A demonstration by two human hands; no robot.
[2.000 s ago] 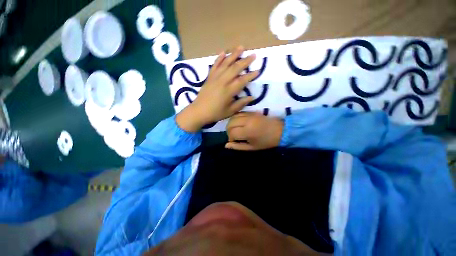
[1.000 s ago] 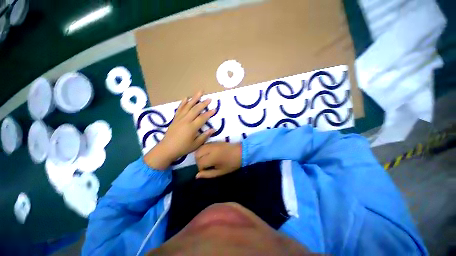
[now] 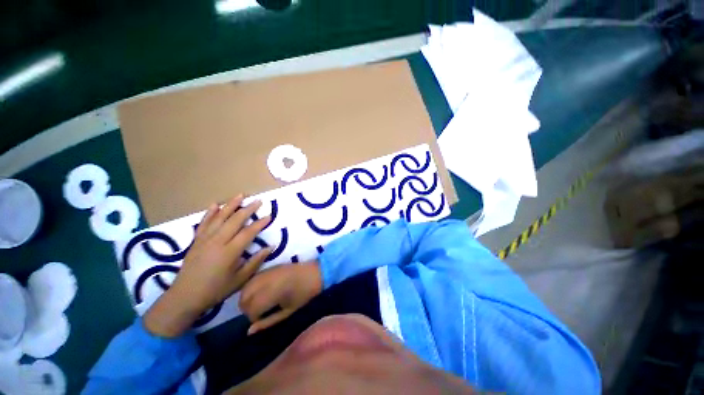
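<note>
A long white backing sheet (image 3: pixel 308 193) with rows of dark curved adhesive strips (image 3: pixel 327 221) lies slanted near my body, partly over the brown cardboard. My left hand (image 3: pixel 220 258) lies palm down on the left part of the sheet, fingers spread, covering some strips. My right hand (image 3: pixel 282 293) is beside it at the sheet's near edge, fingers curled; whether it grips anything is hidden. A small white ring piece (image 3: pixel 287 163) lies on the cardboard just beyond the sheet.
The cardboard sheet (image 3: pixel 255 116) lies on the dark green bench. Two touching ring pieces (image 3: pixel 114 218) lie left. White housings (image 3: pixel 17 214) and lobed discs (image 3: pixel 52 289) are at far left. Loose white sheets (image 3: pixel 490 116) overlap at right. Yellow-black tape (image 3: pixel 540 226) marks the floor.
The camera view has swung right, so the bench items appear further left and the loose white sheets have come into view. Both hands stay at about the same places on the sheet.
</note>
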